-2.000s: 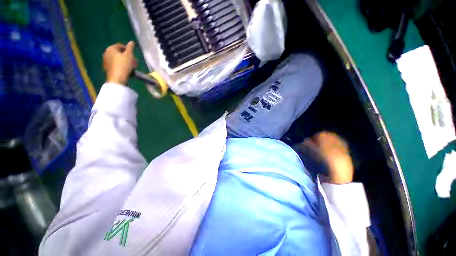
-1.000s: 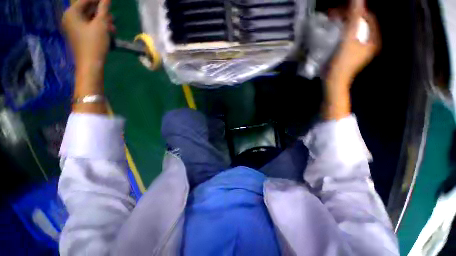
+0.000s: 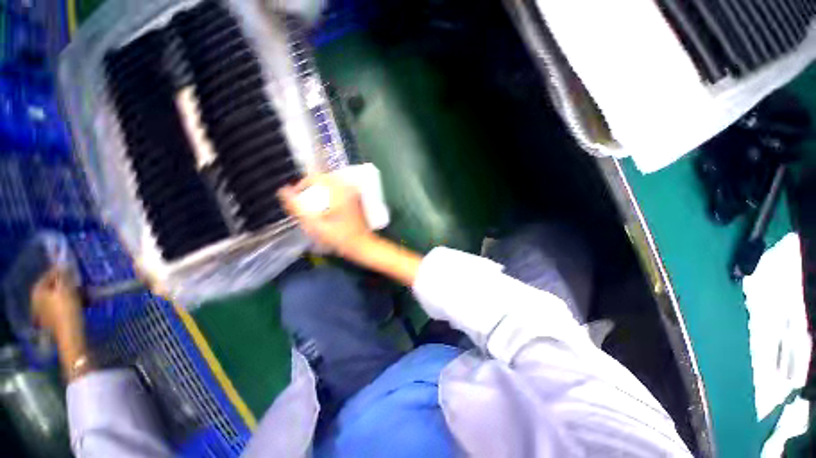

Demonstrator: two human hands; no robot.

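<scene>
The lined crate (image 3: 161, 275) stands at upper left, with two rows of black tubes (image 3: 246, 116) and a pale strip between them. Cloudy plastic liner wraps its rim. My right hand (image 3: 331, 215) is over its near right corner, closed around a white cloth-like piece (image 3: 374, 195). My left hand (image 3: 55, 300) is at the far left, blurred, its fingers around the end of a dark handle (image 3: 116, 289) that reaches towards the crate's near left corner.
On the green bench (image 3: 667, 241) at right are a white tray with black tubes (image 3: 747, 36), loose black tubes (image 3: 756, 152), a white paper sheet (image 3: 777, 331) and a crumpled white piece (image 3: 787, 429). Blue lattice crates (image 3: 170, 349) stand at left.
The view has turned, so the crate shows further left and the bench tray has come into view. My right hand has moved to the crate's near right corner. My left hand is lower in view.
</scene>
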